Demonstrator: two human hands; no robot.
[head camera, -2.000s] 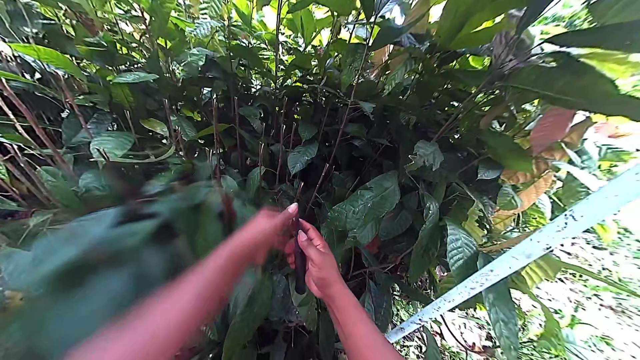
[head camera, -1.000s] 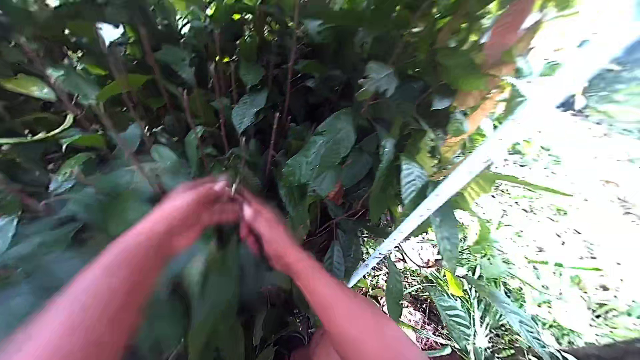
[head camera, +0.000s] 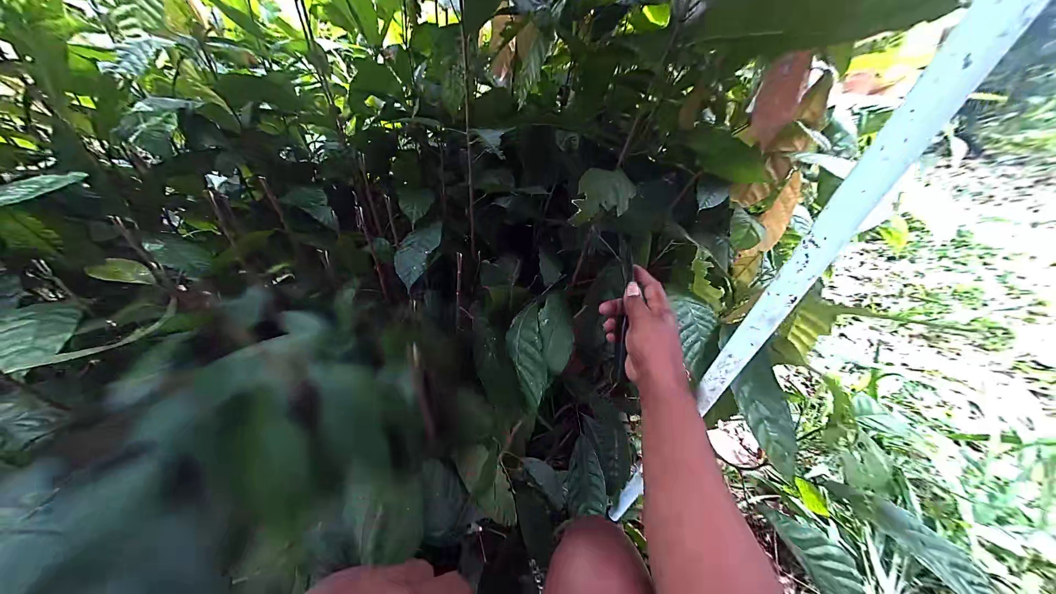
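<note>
My right hand (head camera: 652, 330) is right of the middle, its fingers curled around a slim, dark-handled tool (head camera: 622, 351). The tool stands nearly upright against the foliage, and its upper end is hard to tell from the stems. A ragged-edged green leaf (head camera: 605, 194) hangs just above the hand. Leafy young plants with thin woody stems (head camera: 459, 289), some cut off at the top, fill the middle and left. A blurred leafy mass (head camera: 272, 412) covers the lower left. My left hand cannot be made out.
A pale, speckled pole (head camera: 833, 214) slants from the upper right down past my right forearm. Bent knees (head camera: 598, 557) show at the bottom edge. Dry brown leaves (head camera: 780, 219) hang left of the pole. Grass and sunlit ground (head camera: 949, 330) lie on the right.
My two hands, together around the dark tool in the earlier frames, are apart. My right hand has moved to the right, still with the tool. My left hand is no longer discernible.
</note>
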